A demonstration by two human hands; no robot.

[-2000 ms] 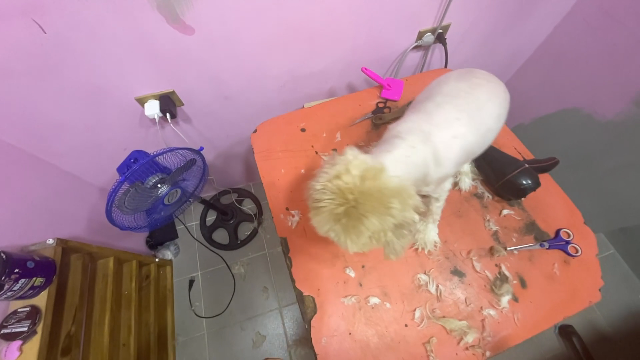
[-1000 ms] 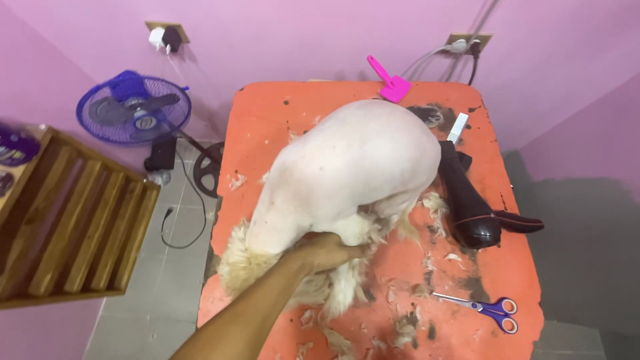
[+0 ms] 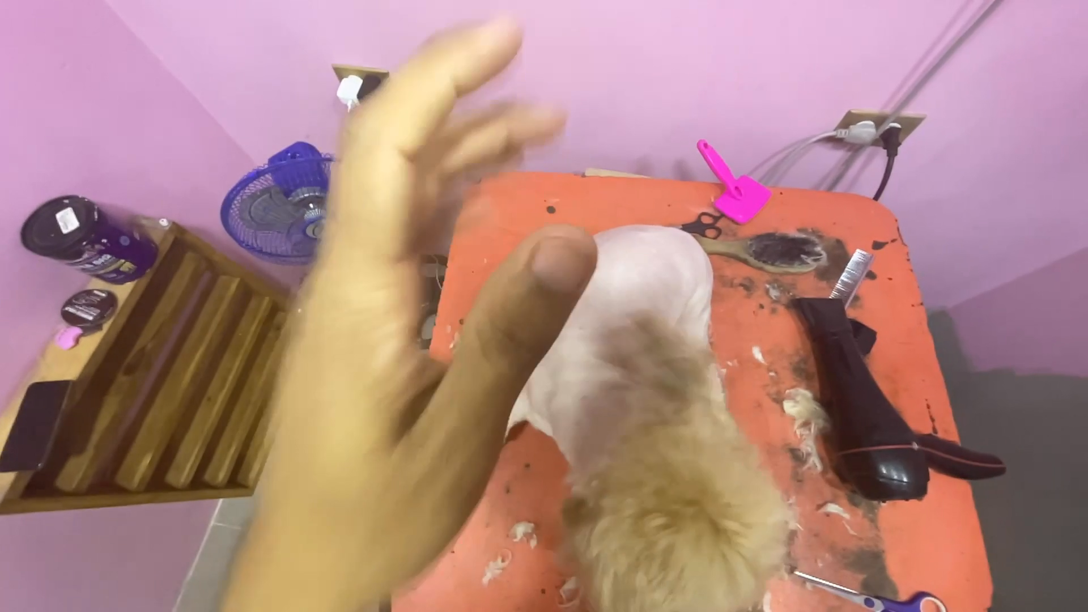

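Note:
My left hand (image 3: pixel 374 340) is raised close to the camera, blurred, with its fingers apart and nothing held. Beyond it stands a dog (image 3: pixel 654 280) with a closely clipped pale body and a fluffy tan head (image 3: pixel 680 518) toward the bottom of the view. The dog is on an orange-topped table (image 3: pixel 918 340). Purple-handled scissors (image 3: pixel 901 602) lie at the lower right, partly cut off. A black hair dryer (image 3: pixel 867 408) lies right of the dog, with a metal comb (image 3: pixel 851 274) by it. My right hand is out of view.
A pink slicker brush (image 3: pixel 741 197), a wooden brush (image 3: pixel 778 252) and dark-handled scissors (image 3: pixel 704 225) lie at the back. Hair tufts (image 3: pixel 806 416) are scattered about. A blue fan (image 3: pixel 276 208) and a wooden slatted rack (image 3: pixel 170 365) with a purple tub (image 3: pixel 93 238) are at left.
The hand that was at the dog's front end a second ago is now raised before the camera. The dog has turned, its head now toward the bottom of the view.

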